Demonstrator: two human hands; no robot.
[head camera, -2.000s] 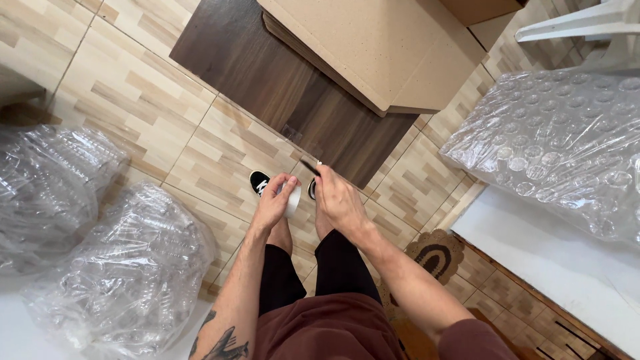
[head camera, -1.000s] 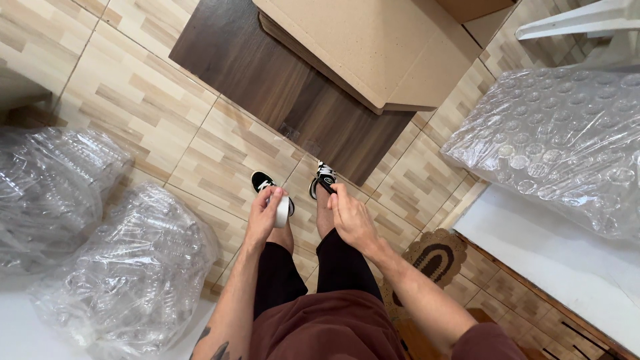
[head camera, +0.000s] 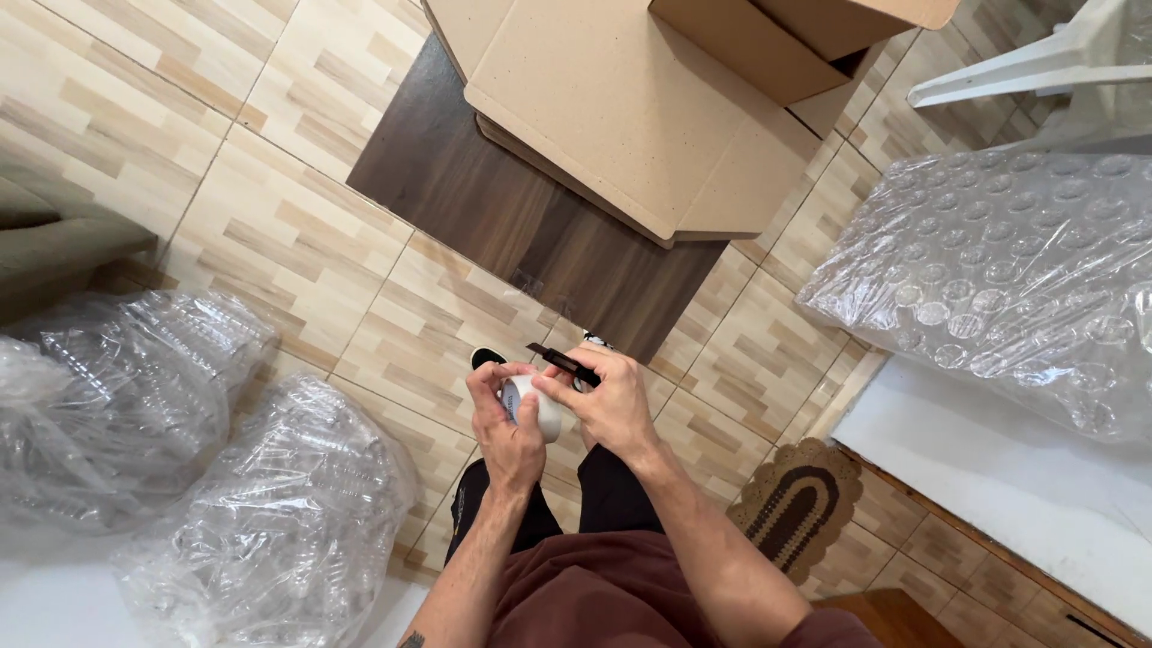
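Note:
My left hand (head camera: 511, 432) grips a roll of clear packing tape (head camera: 546, 414) with printing inside its core. A black utility knife (head camera: 569, 365) with its blade out is held in my right hand (head camera: 615, 405), the blade pointing up and left. The thumb and fingertips of my right hand touch the roll's upper edge, so both hands meet in front of my legs. Ahead, flattened cardboard boxes (head camera: 612, 117) lie stacked over a dark wood-look board (head camera: 468, 162), with an open cardboard box (head camera: 765, 54) on top.
Plastic-wrapped bundles of clear containers (head camera: 270, 531) (head camera: 153, 387) stand at the left on a white surface. Another wrapped bundle (head camera: 999, 279) rests at the right on a white surface (head camera: 981, 468). A white plastic chair (head camera: 999, 76) is at upper right, a crocheted mat (head camera: 796, 508) at lower right.
My hands have come together at the tape roll after being apart one second ago. The knife now shows clearly above the roll.

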